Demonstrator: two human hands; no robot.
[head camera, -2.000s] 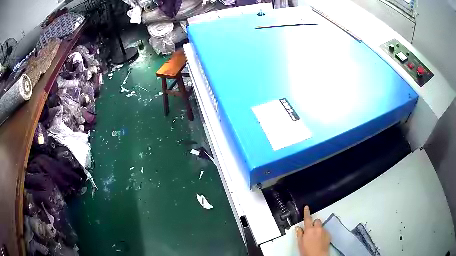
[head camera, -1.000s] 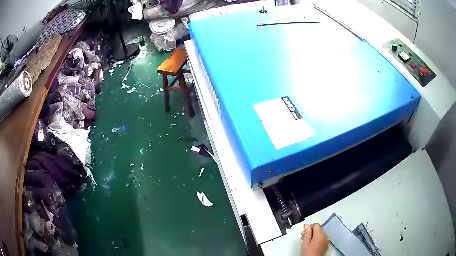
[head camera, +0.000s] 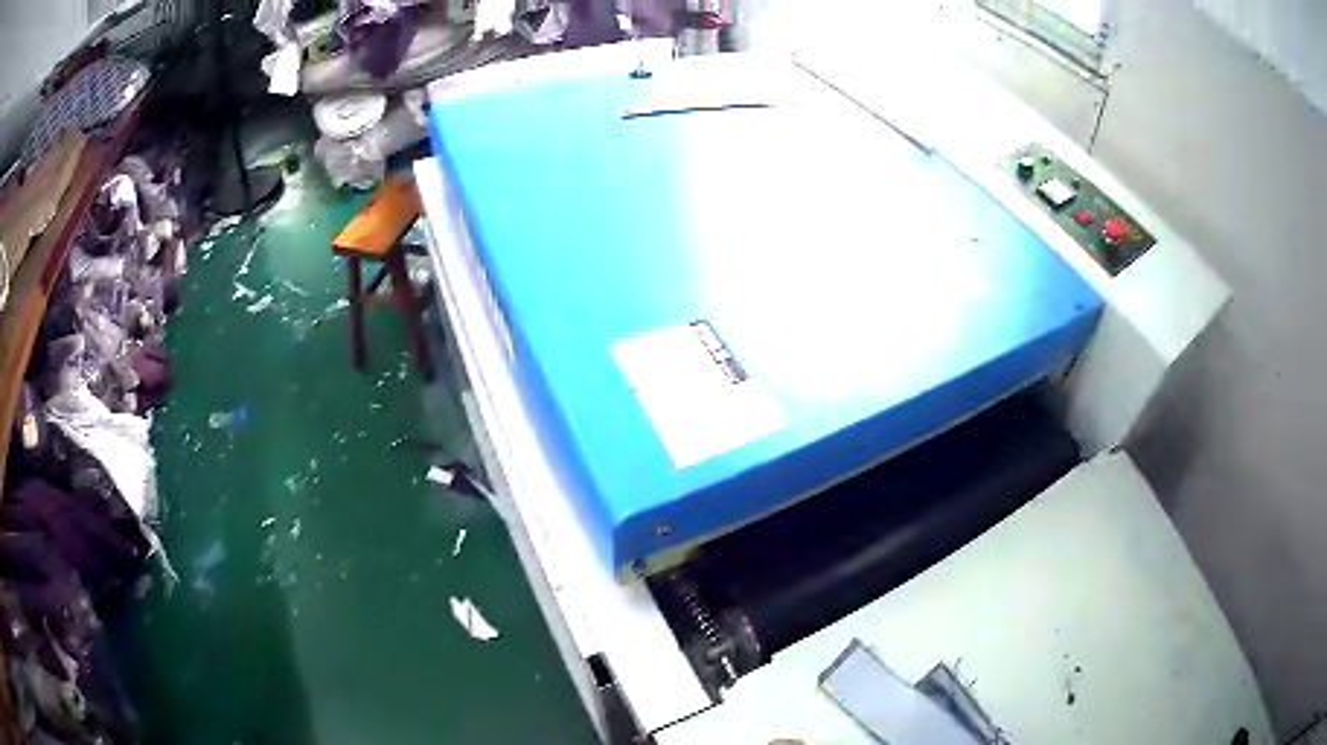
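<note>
Two pale grey strips (head camera: 888, 699) with dark frayed edges lie close together on the off-white feed table (head camera: 1106, 582), cut off by the bottom edge of the picture. A tiny skin-coloured sliver, probably my left hand (head camera: 787, 742), shows at the bottom edge, left of the strips. Its fingers and anything in them are hidden. My right hand is not in view. The black conveyor belt (head camera: 902, 531) lies in the gap under the press's blue hood (head camera: 771, 277); no piece shows on it.
The control panel (head camera: 1080, 207) is on the right housing. A thin stick (head camera: 699, 109) lies on the hood. A wooden stool (head camera: 381, 240) stands left of the press on the littered green floor (head camera: 335, 553). Fabric scraps (head camera: 88, 364) are heaped at far left. A small dark object (head camera: 1241, 736) shows at bottom right.
The view has shifted, so the press and strips appear further left and slightly lower. The hand beside the strips has dropped almost wholly out of the picture; its earlier extended finger had folded.
</note>
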